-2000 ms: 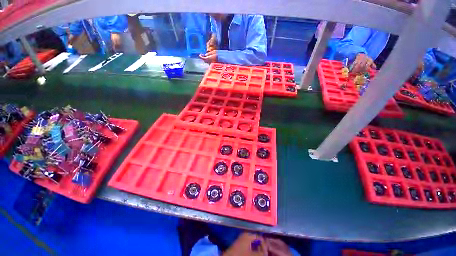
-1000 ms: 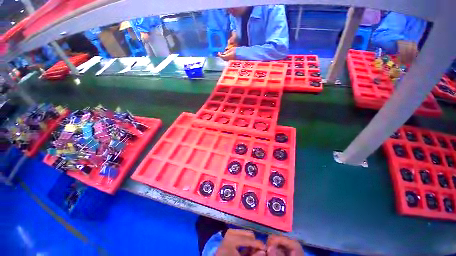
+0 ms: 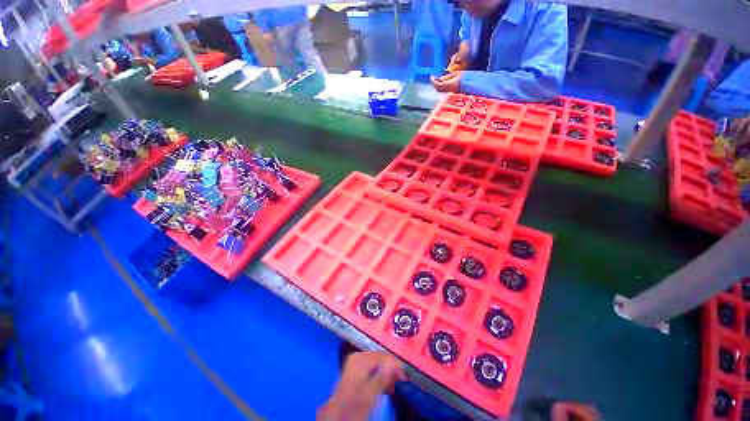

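Note:
A red compartment tray (image 3: 354, 238) lies on the green bench at centre. Round black parts with pale centres (image 3: 443, 346) sit in its right-hand and front pockets; many left pockets are bare. Another red tray (image 3: 460, 177) with ring-like parts overlaps its far edge. My left hand (image 3: 359, 385) is low at centre, just off the bench's front edge, blurred; whether it holds anything cannot be told. My right hand (image 3: 573, 411) is at the bottom edge to the right, mostly cut off, beside a dark blurred shape. The hands are apart.
Red trays heaped with multicoloured wired parts (image 3: 215, 187) stand at left. A small blue bin (image 3: 384, 102) is at the far side, near a person in a blue smock (image 3: 522, 53). A grey shelf post (image 3: 695, 288) is fixed at right, with more loaded red trays (image 3: 715, 362) beyond.
The view has swung right to left, so the bench and trays appear shifted rightward. My hands, close together a second ago, are now apart, left hand to the left and right hand to the right.

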